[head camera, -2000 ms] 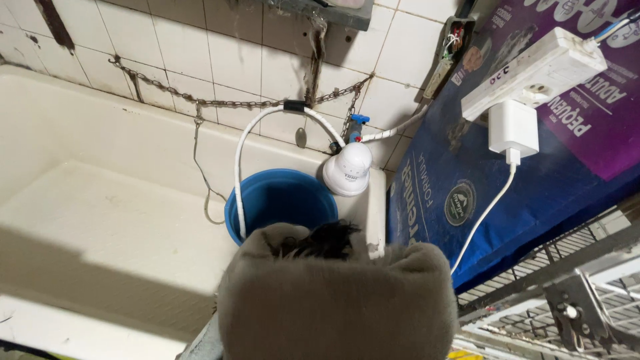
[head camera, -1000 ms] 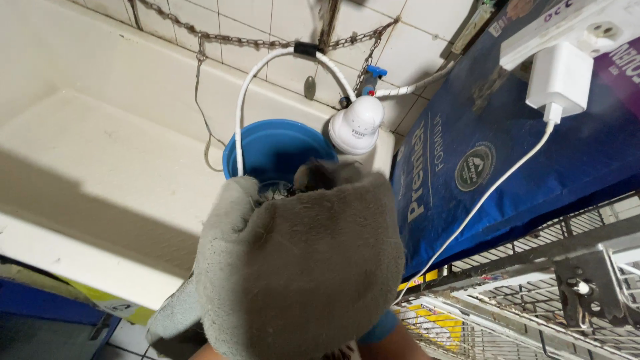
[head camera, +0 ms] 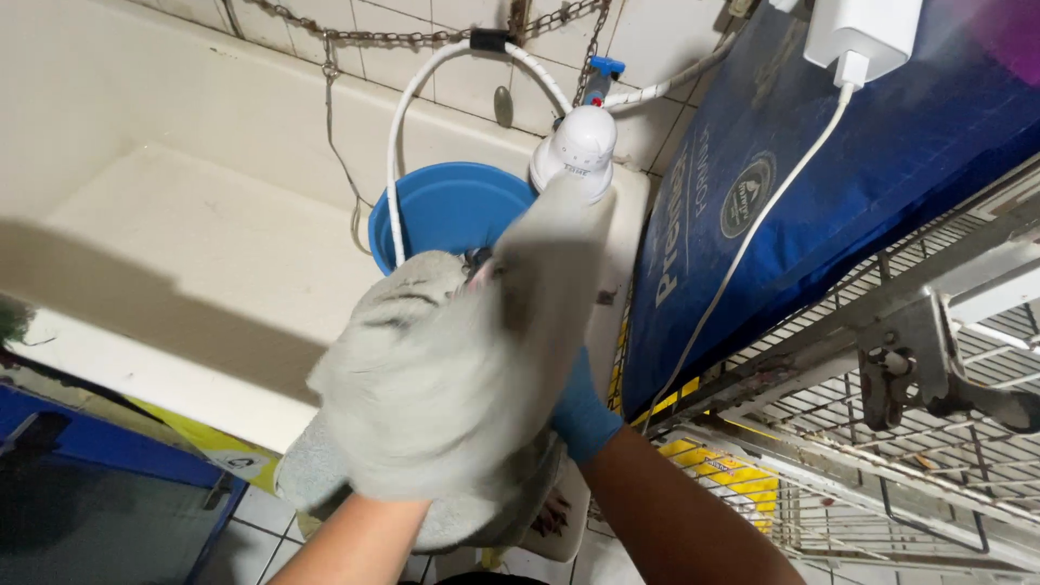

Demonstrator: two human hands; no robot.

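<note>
A grey towel (head camera: 439, 366), blurred by motion, hangs bunched over the near edge of the white bathtub. Something dark and furry (head camera: 478, 262) shows in its folds, too little of it to tell what. The towel covers my left hand; only the forearm comes out below it. My right hand (head camera: 587, 410), in a blue glove, is at the towel's right side, its fingers mostly hidden. Just beyond, a blue plastic basin (head camera: 463, 207) stands in the tub, with a white hose (head camera: 396, 146) running down into it. A white electric shower head (head camera: 577, 150) is at the basin's right.
The bathtub (head camera: 203, 236) spans the left. A rusty chain (head camera: 382, 36) runs along the tiled wall near a blue-handled valve (head camera: 605, 69). On the right are a large blue bag (head camera: 756, 187), a white charger (head camera: 863, 32) with its cable, and a wire cage (head camera: 918, 479).
The towel has spread and twisted, with one part now raised toward the shower head. Both forearms and the blue glove show more than before. The view has shifted somewhat.
</note>
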